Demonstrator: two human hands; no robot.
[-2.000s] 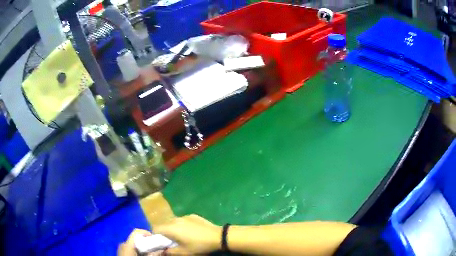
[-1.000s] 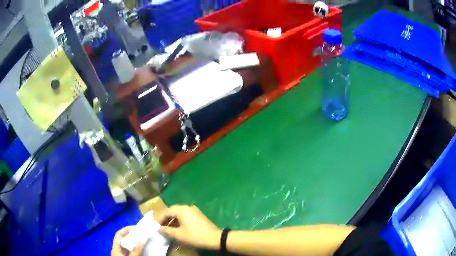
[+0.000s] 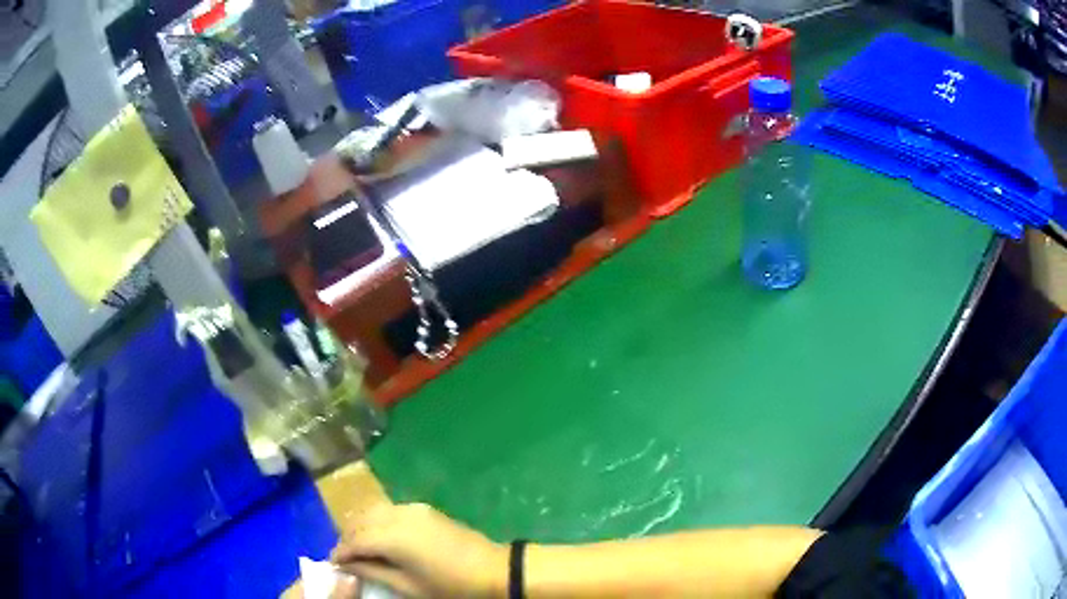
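A small crumpled white cleaning cloth (image 3: 316,573) shows at the bottom edge of the view, between my hands. My right hand (image 3: 421,552), bare with a dark band at the wrist, has its fingers bent over the cloth. Only a little of my left hand (image 3: 293,590) shows beside the cloth, cut off by the bottom edge. The lower part of the cloth is out of the picture.
A clear bottle with a blue cap (image 3: 775,211) stands on the green mat (image 3: 585,410). Behind are a wooden tray (image 3: 456,365), a red crate (image 3: 667,140) and folded blue sheets (image 3: 924,105). A pen container (image 3: 322,410) stands left; a blue tote (image 3: 936,497) is at right.
The white cloth, spread and raised between my hands a second ago, is now lower and mostly hidden. My right hand has closed over it. The view has shifted slightly.
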